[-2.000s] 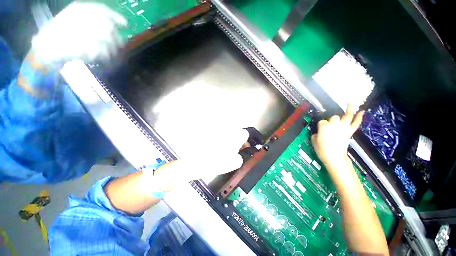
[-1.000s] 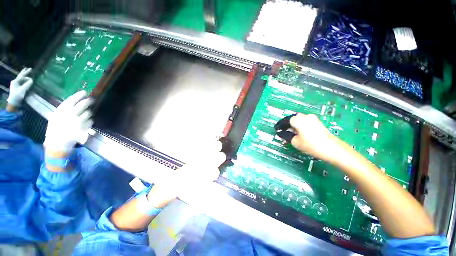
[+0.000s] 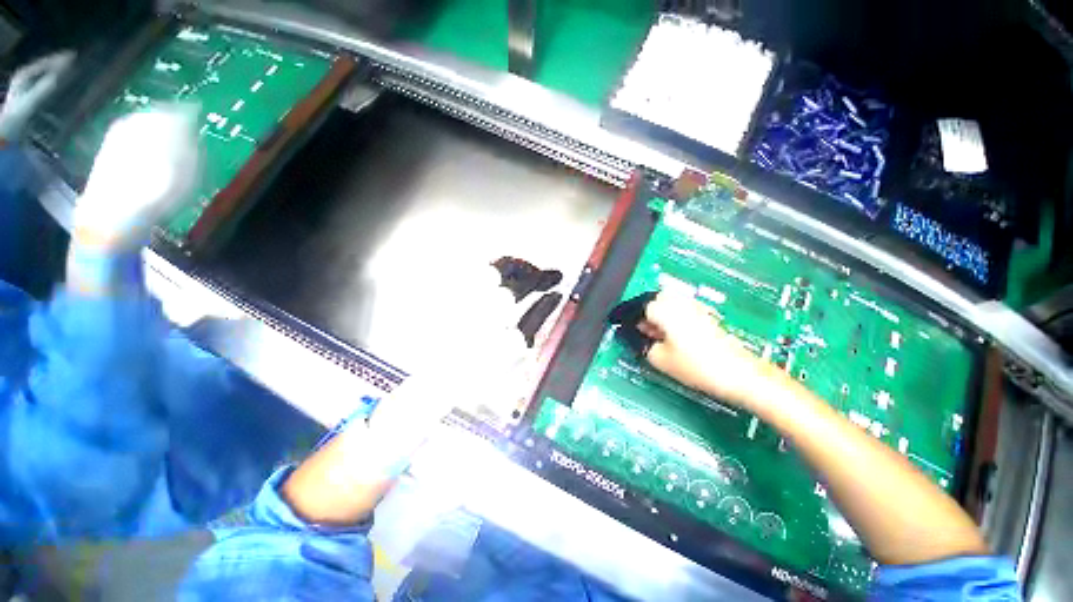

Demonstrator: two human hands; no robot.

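A large green circuit board [image 3: 753,388] lies in a dark frame with reddish-brown side bars on the conveyor. My right hand [image 3: 694,353] is over the left part of the board, its fingertips in black finger cots close to the surface. Whether it holds a small part cannot be told. My left hand [image 3: 482,353], washed out by glare, is over the shiny metal plate [image 3: 447,188], just left of the frame's red bar [image 3: 606,235]. Its black-tipped fingers are apart, with no part visible between them.
Bins with white parts [image 3: 694,80], blue-violet cylinders [image 3: 824,139] and small bright blue parts [image 3: 941,239] stand behind the board. Another green board [image 3: 200,112] is at the left. A neighbouring worker's white-gloved hand [image 3: 139,165] is blurred near it.
My right hand has moved from the board's back edge by the bins to the board's left part. My left fingers now sit apart, left of the red bar. The neighbour's gloved hands have moved.
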